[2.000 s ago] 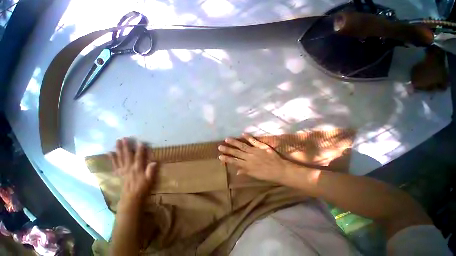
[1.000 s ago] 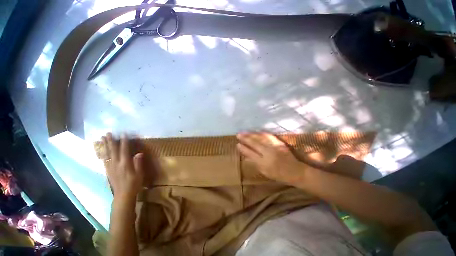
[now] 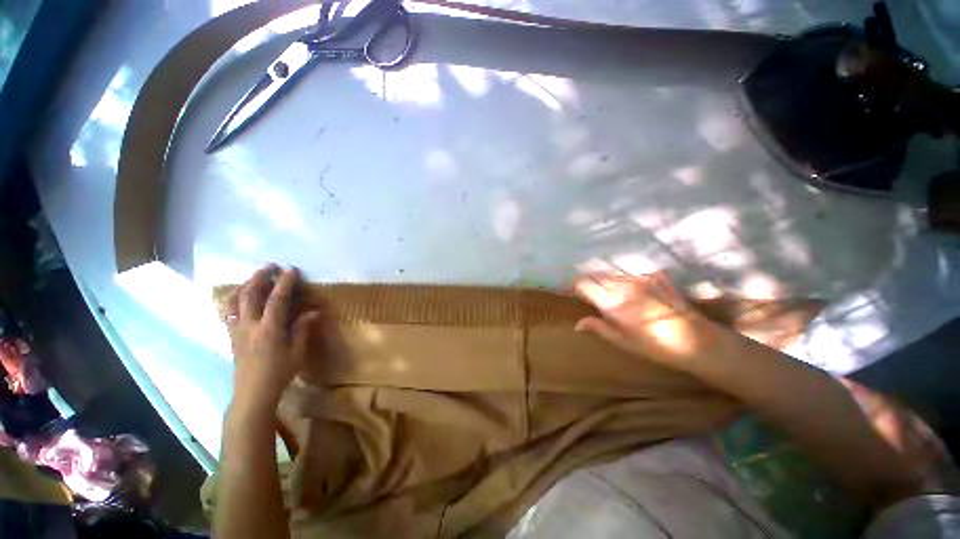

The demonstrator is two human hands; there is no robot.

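Note:
The tan-brown garment piece [image 3: 432, 358] lies on the table's near side, its vertical seam near the middle and its lower part gathered at the lap. A ribbed band [image 3: 421, 304] runs along its far edge. My left hand [image 3: 268, 326] rests on the band's left end, fingertips at the edge. My right hand [image 3: 647, 314] lies flat on the band right of the seam, fingers pointing left, partly in bright sunlight. Neither hand visibly grips the cloth. The band's right end lies beyond my right wrist, blurred by glare.
A curved grey-brown strip [image 3: 142, 200] arcs along the table's left and far sides. Shears [image 3: 284, 70] lie over it at the far left. The iron [image 3: 826, 111] stands at the far right, a brown block [image 3: 944, 200] beside it. Piled cloth [image 3: 90, 463] is at lower left.
My right hand has slid right along the band, away from the seam. My left hand stays near the left end, its fingers now more bent. The view has shifted slightly.

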